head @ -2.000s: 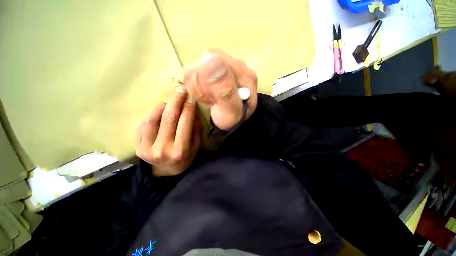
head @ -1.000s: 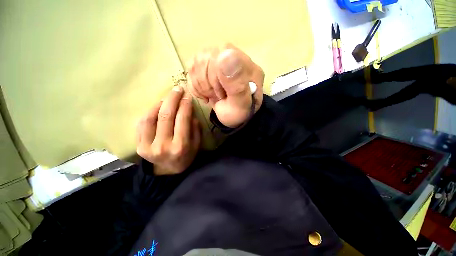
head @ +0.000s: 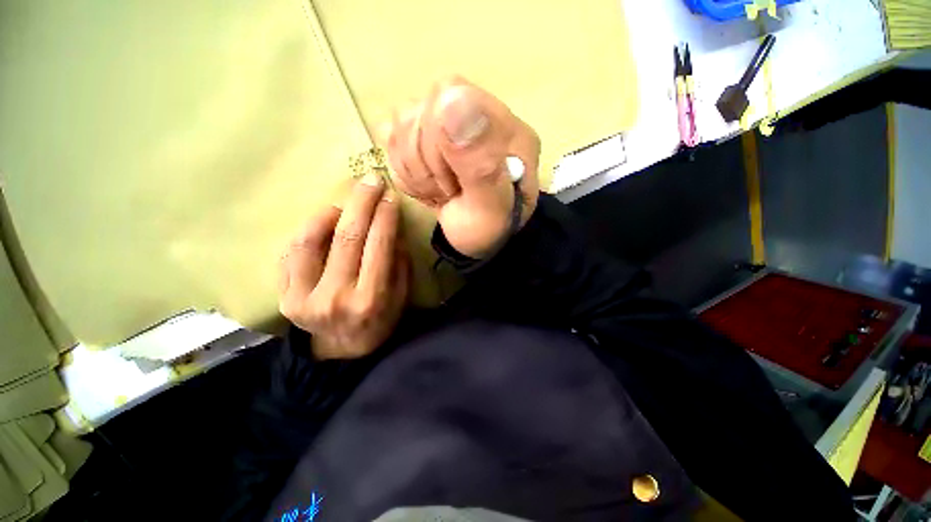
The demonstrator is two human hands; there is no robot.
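A large yellow-beige leather-like panel [head: 153,153] lies across the bench with a stitched seam [head: 337,69] running down its middle. My right hand [head: 464,168] is closed around a white-ended tool [head: 515,168] with a dark cord loop; its tip is hidden behind the fingers at the seam. My left hand [head: 345,270] lies on the panel, fingertips at the seam beside small pale thread tufts [head: 364,161]. Whether its fingers pinch the panel or only press it cannot be told.
Pink-handled snips [head: 685,97] and a dark square-headed tool [head: 745,80] lie at the right, below a blue tray [head: 730,8]. Stacked panels [head: 31,377] are at the left. A red-topped tool area [head: 801,321] is at the lower right.
My right hand has shifted slightly right and up, with the white tool end higher. The thread tufts at the seam show more. The dark limb-like shape at the right has moved up, mostly out of view.
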